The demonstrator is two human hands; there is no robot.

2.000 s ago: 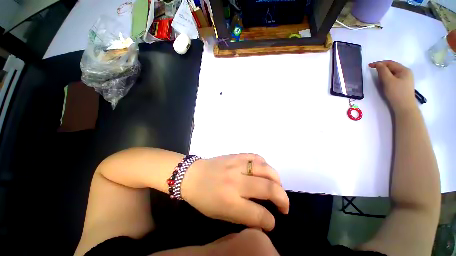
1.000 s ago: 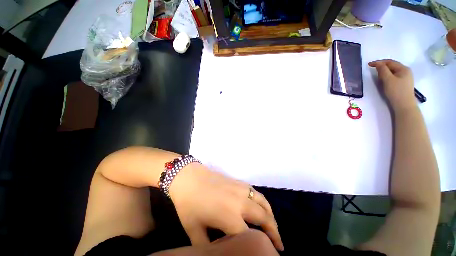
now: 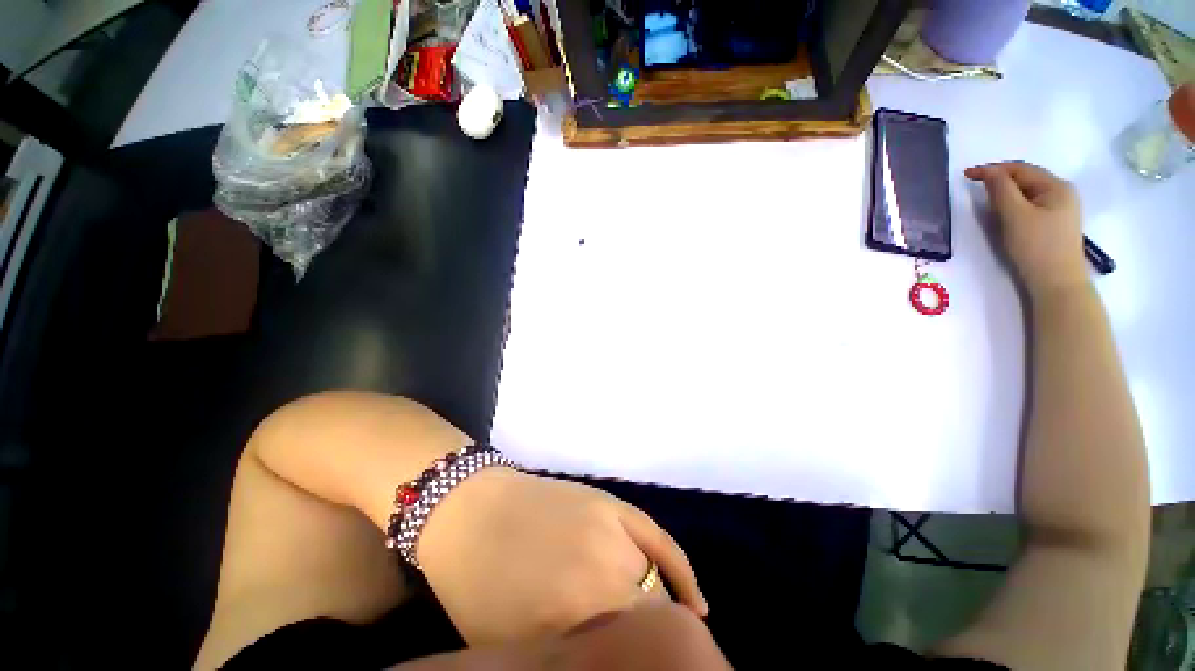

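Observation:
A black smartphone (image 3: 910, 184) lies flat on the white tabletop (image 3: 708, 315), its screen dark with a pale reflection. A red ring charm (image 3: 928, 296) hangs from its lower end. My right hand (image 3: 1031, 216) rests on the tabletop just right of the phone, not touching it, fingers loosely curled with nothing seen in them. My left hand (image 3: 550, 557), with a beaded bracelet (image 3: 426, 505) and a gold ring, is bent in at the bottom, back up, against skin at the lower edge. Its fingertips are partly hidden, so its grip cannot be told.
A dark shelf with a wooden base (image 3: 714, 127) stands at the back, a white round object (image 3: 480, 113) beside it. A clear bag (image 3: 291, 157) and brown flat piece (image 3: 210, 275) lie left. A lilac tumbler (image 3: 972, 26), orange-lidded jar (image 3: 1156, 142) and black pen-like thing (image 3: 1098, 254) are right.
My left hand has moved down and slightly left, off the tabletop's front edge toward the bottom of the picture. My right hand, the phone and the charm have stayed in place.

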